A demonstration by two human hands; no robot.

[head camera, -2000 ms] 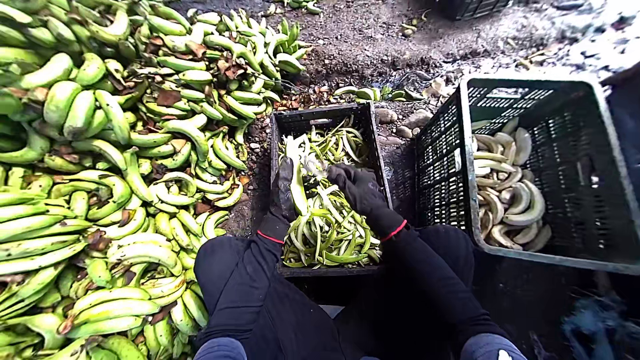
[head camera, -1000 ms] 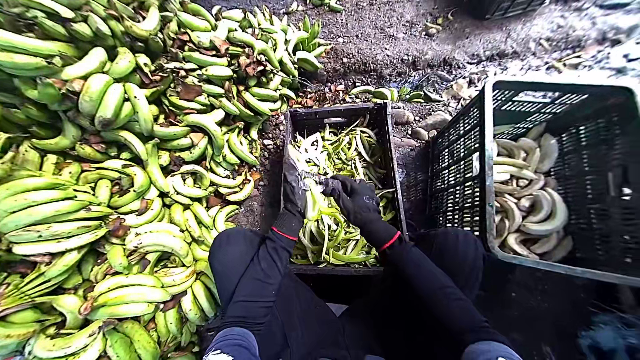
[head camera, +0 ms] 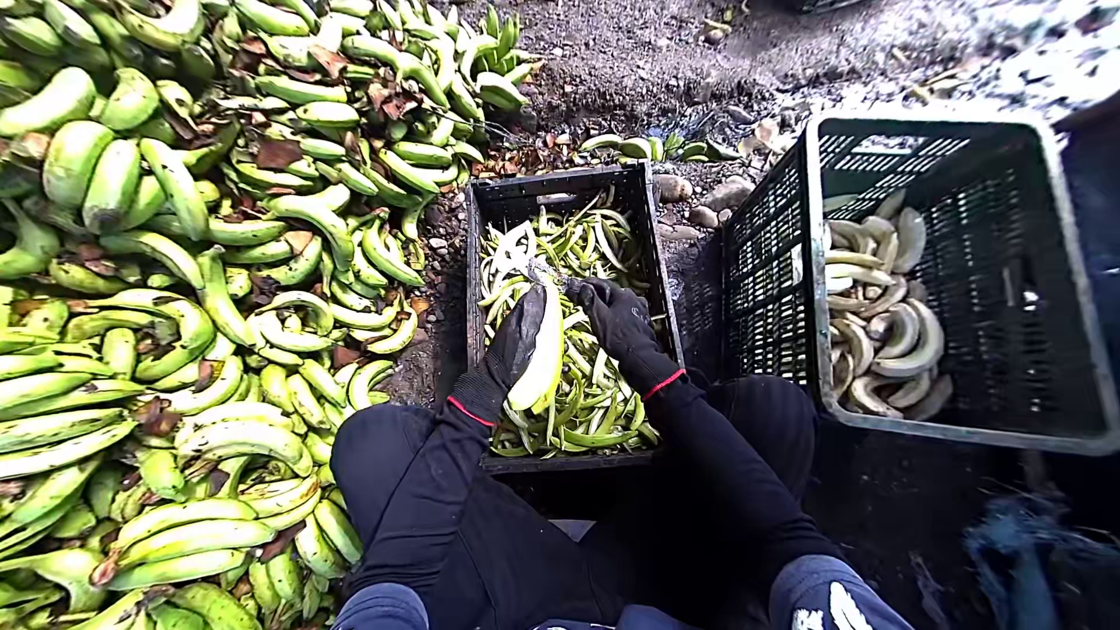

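My left hand (head camera: 518, 337), in a black glove with a red cuff edge, is closed around a green plantain (head camera: 544, 350) above the middle of a black plastic crate. My right hand (head camera: 617, 319), gloved the same way, is close to the plantain's upper end, with its fingers curled around a small tool that is mostly hidden, perhaps a knife. Below both hands, the black crate (head camera: 474, 262) holds many strips of green peel (head camera: 604, 424). To the right, a larger dark green crate (head camera: 962, 433) leans tilted, with peeled plantains (head camera: 910, 350) in it.
Unpeeled green plantains (head camera: 219, 437) form a large heap along the left side. Stones (head camera: 726, 194) and a few green plantains (head camera: 634, 147) lie beyond the black crate. Part of another crate (head camera: 818, 3) shows at the top edge. Bluish material (head camera: 1032, 542) lies at the lower right.
Both hands have stayed over the black crate. The plantain in my left hand shows much more plainly now than one second ago.
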